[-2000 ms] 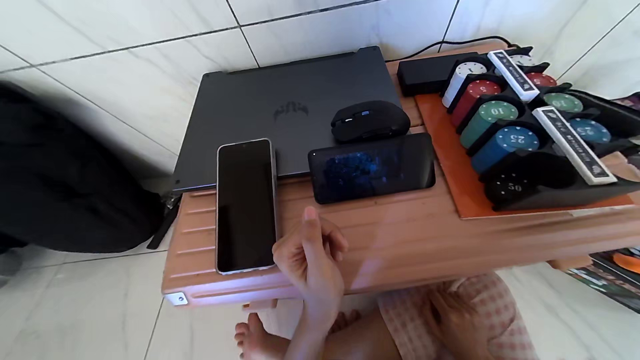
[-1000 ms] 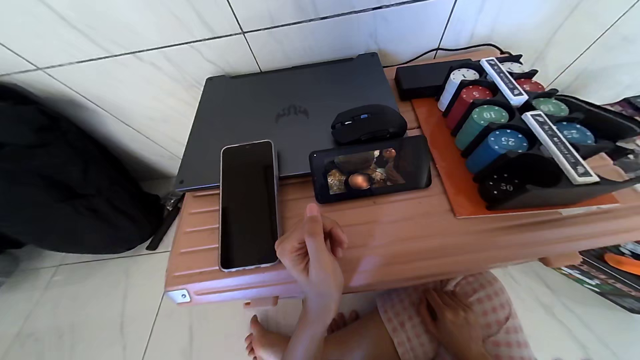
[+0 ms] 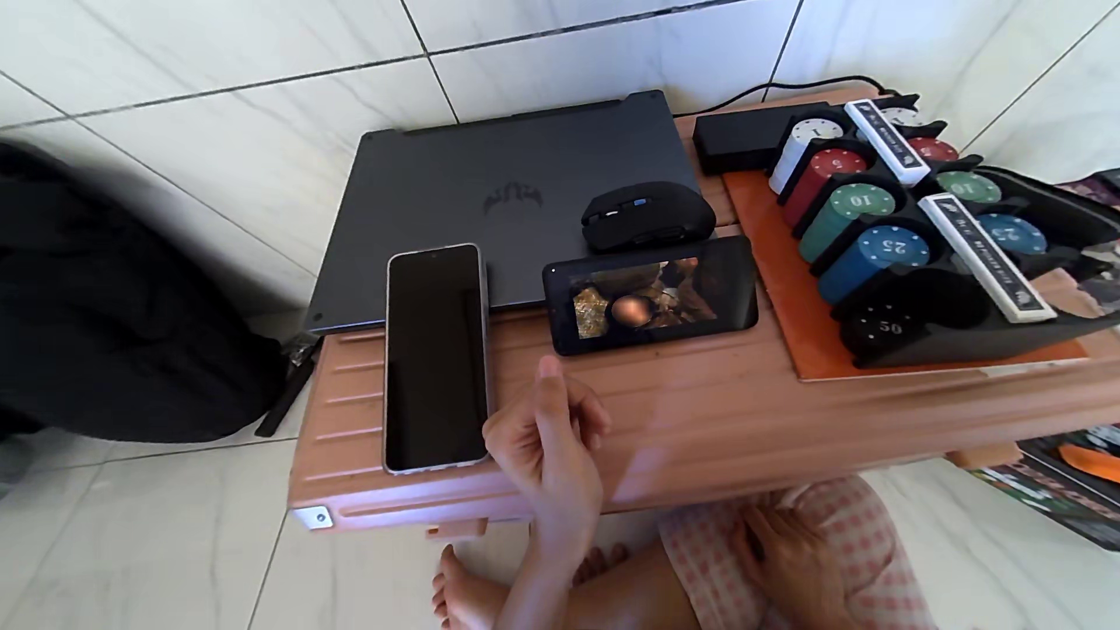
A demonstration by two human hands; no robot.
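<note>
My left hand (image 3: pixel 551 429) is over the front edge of the brown table, fingers curled and thumb on top, with nothing visible in it. Its thumb tip is just below a black smartphone (image 3: pixel 652 296) that lies sideways with a picture lit on its screen. To the left of this hand, another smartphone (image 3: pixel 436 359) lies lengthwise with a dark screen, its upper part over the laptop's edge. My right hand (image 3: pixel 792 560) rests on the checked cloth over my lap, partly in shade; its fingers are hard to make out.
A closed dark laptop (image 3: pixel 437 192) lies behind the phones, a black mouse (image 3: pixel 647 214) on its corner. Right of it are a black box (image 3: pixel 744 140) and a black rack (image 3: pixel 927 341) of poker chips on an orange sheet (image 3: pixel 774 289). A black bag (image 3: pixel 131 306) stands at the left.
The sideways phone's screen showed a dim bluish picture two seconds ago and now shows a brighter, warm-coloured one. Both hands have stayed in about the same place.
</note>
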